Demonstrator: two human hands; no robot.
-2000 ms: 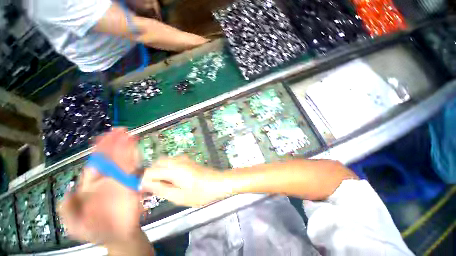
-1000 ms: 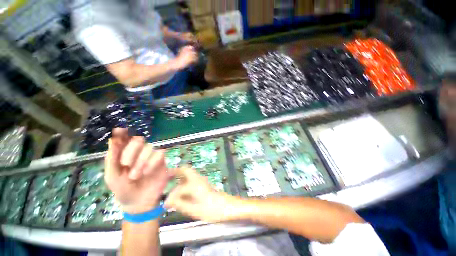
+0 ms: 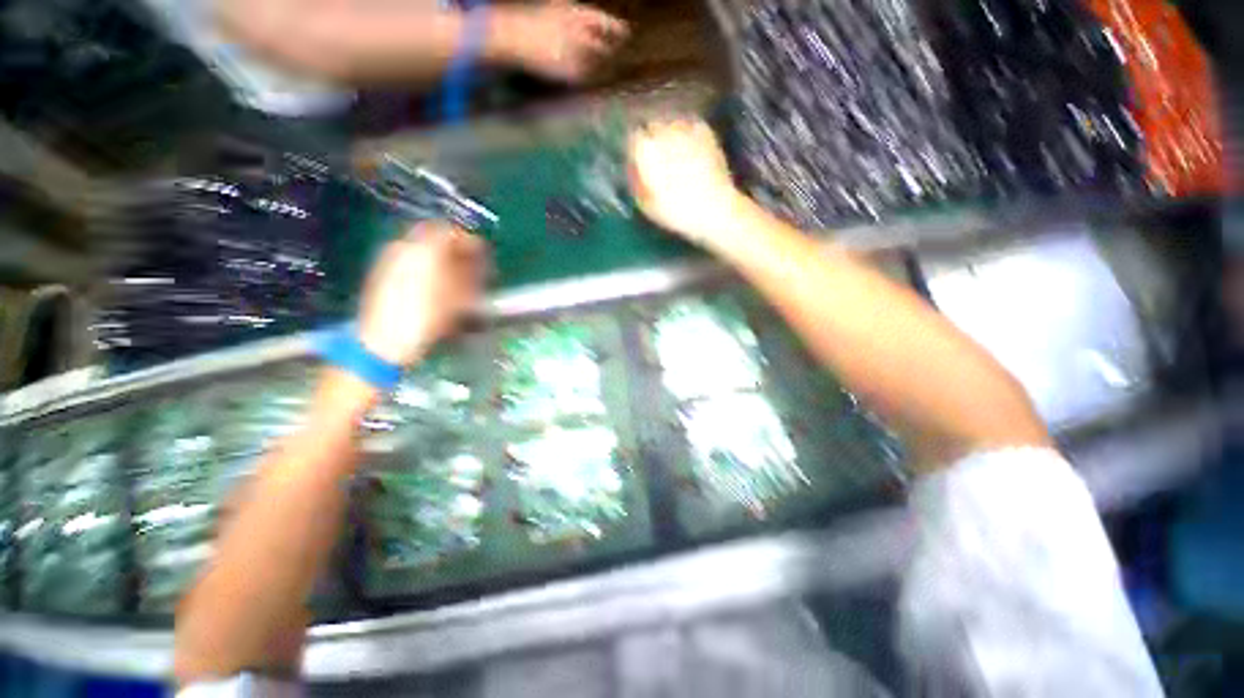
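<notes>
My left hand (image 3: pixel 423 289), with a blue wristband (image 3: pixel 358 360), is over the near edge of the green mat (image 3: pixel 546 259), beside a small pile of silvery-black components (image 3: pixel 426 191). My right hand (image 3: pixel 679 175) is at the mat's right end, over the pale silvery components (image 3: pixel 600 175), which it partly hides. Both hands are blurred, and I cannot tell if they hold anything. A small dark component pile (image 3: pixel 566 214) lies between them. Pallets with green circuit boards (image 3: pixel 553 371) lie below, partly under my right forearm.
A black-and-silver component heap (image 3: pixel 832 109), a dark heap (image 3: pixel 1037 96) and an orange-red heap (image 3: pixel 1171 102) lie at far right. Another dark heap (image 3: pixel 218 259) is at left. A white sheet (image 3: pixel 1044 327) lies right of the pallets. Another person's arm (image 3: pixel 409 38) reaches in across the mat.
My hands have parted and moved from over the pallets to the mat, the right one further right. The other person's arm has moved, its hand now near the mat's far edge.
</notes>
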